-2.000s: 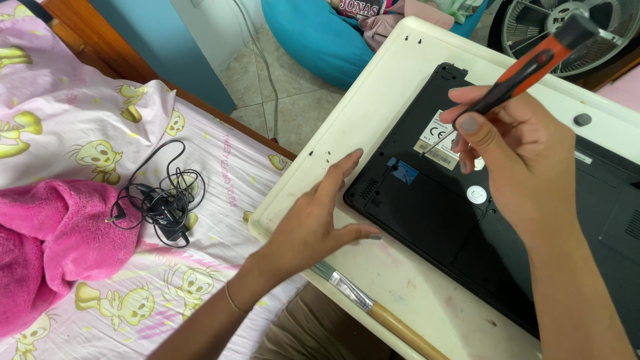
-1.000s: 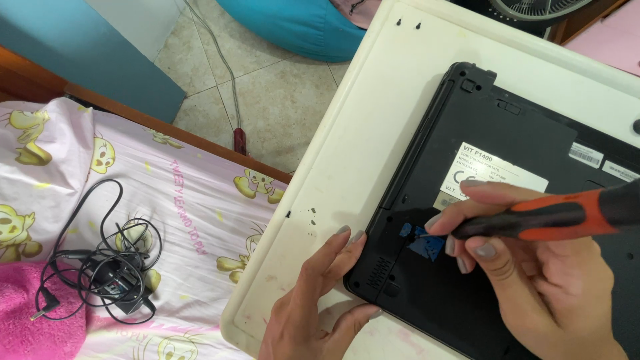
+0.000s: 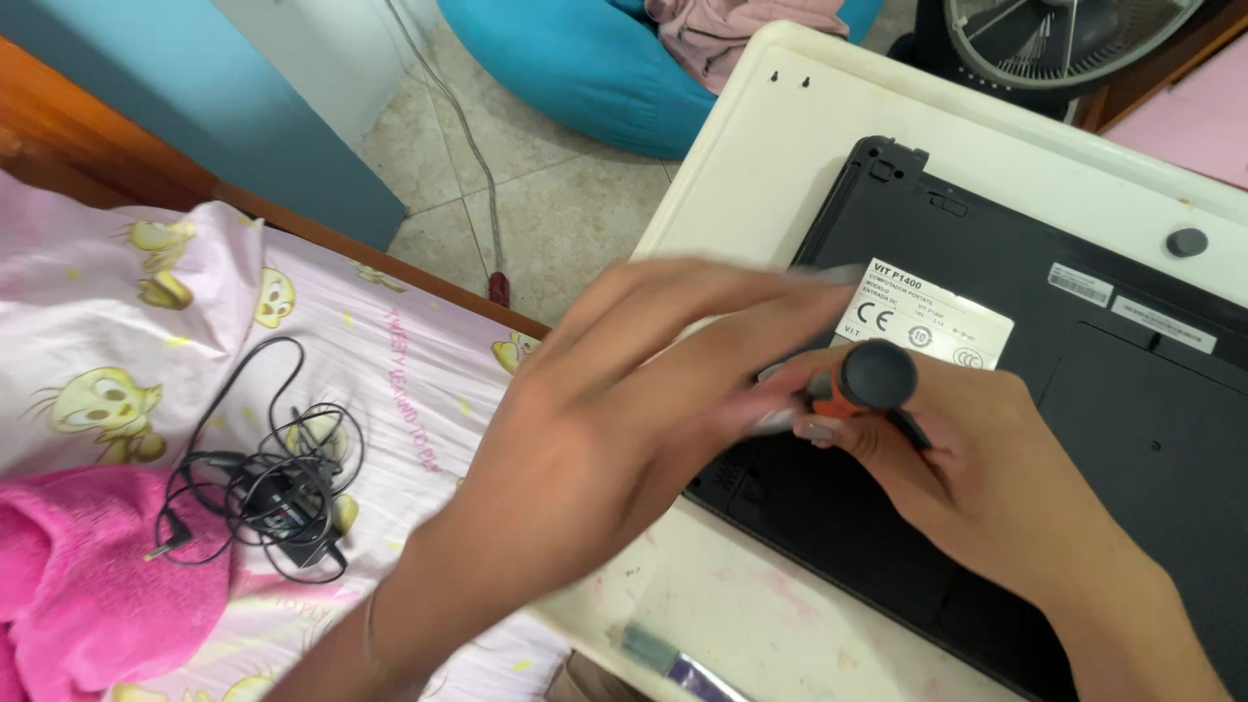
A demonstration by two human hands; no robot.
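A black laptop [image 3: 1102,439] lies bottom side up on a cream table [image 3: 741,185], a white label on its underside. My right hand [image 3: 985,458] holds a screwdriver [image 3: 873,378] with a black and orange handle, upright over the laptop; its tip is hidden below the handle and hands. Blurred by motion, my left hand [image 3: 624,409] reaches over the laptop's left edge with its fingertips close to the screwdriver handle. Whether those fingers touch the handle I cannot tell.
Two small screws [image 3: 790,80] stand at the table's far left corner. A dark round knob-like piece [image 3: 1187,242] sits behind the laptop. A brush [image 3: 682,663] lies at the near edge. A tangled power adapter [image 3: 283,507] rests on the bed, left. A fan [image 3: 1068,39] stands beyond.
The screwdriver has gone from slanting to upright in my right hand. My left hand has left the laptop's corner and moved up toward the screwdriver.
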